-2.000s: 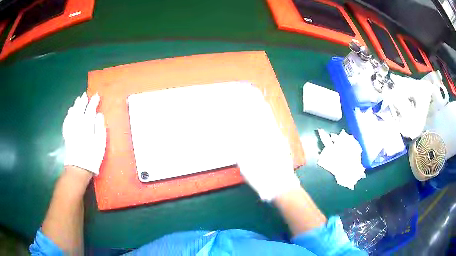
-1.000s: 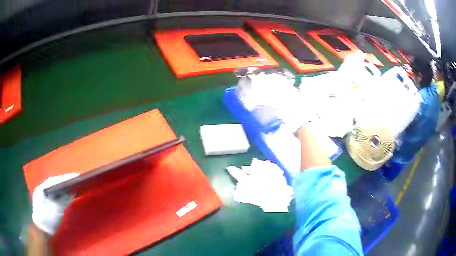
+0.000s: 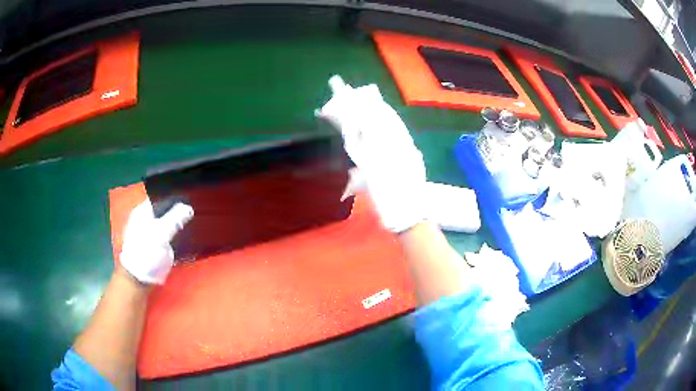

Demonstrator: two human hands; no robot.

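Note:
A screen unit [image 3: 256,200] is held tilted above an orange-red foam pad [image 3: 275,313], its glossy black face towards me. My left hand [image 3: 156,238], in a white glove, grips the unit's left edge with the thumb on the face. My right hand [image 3: 381,156], in a white glove, is at the unit's right end with a white wiping cloth [image 3: 347,107] at its fingers. The motion blurs it, and whether it also grips the unit is unclear. A small white label [image 3: 376,298] lies on the pad near its lower right.
Beyond is a green belt [image 3: 252,84] with orange-red pads [image 3: 397,72] bearing black screens. At right are a white block [image 3: 454,206], a blue tray [image 3: 496,221] with bottles [image 3: 526,137] and wipes, loose wipes [image 3: 500,282], a round fan [image 3: 633,256], white jugs [image 3: 664,198] and a blue bin [image 3: 610,366].
The unit went from lying pale side up to raised on edge, and now shows its black face. My right hand reached to the tray and came back with a white cloth.

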